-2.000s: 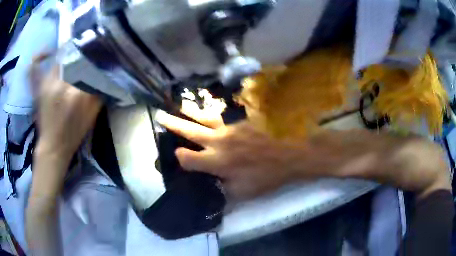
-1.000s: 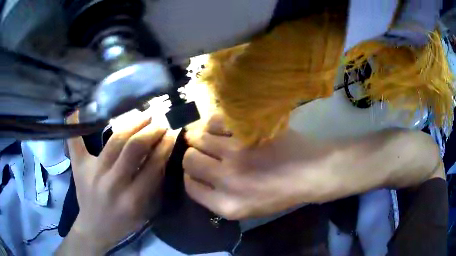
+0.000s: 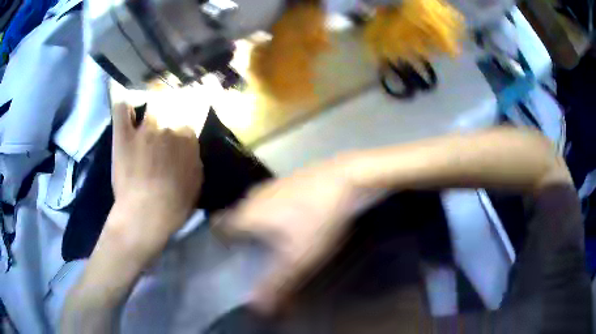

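Observation:
My left hand lies on a black cloth piece just below the sewing machine head; its fingertips are in the bright lamp glare. The black cloth lies under and on both sides of this hand, with a pointed corner near the needle area. The needle area is washed out by glare. My right hand is blurred, at the table's front edge by the lower right part of the black cloth. Its fingertips are unclear, and I cannot tell if it holds anything.
Yellow-orange tassels hang from the machine. Black looped handles lie on the white table. Light panels with dark edges are piled at the left. Light and black cloth is at the lower right. A teal patch is at the table's right end.
The view has shifted, so the machine head now sits higher and looks smaller. My right hand has moved away from the needle area towards the front edge. My left hand remains below the head.

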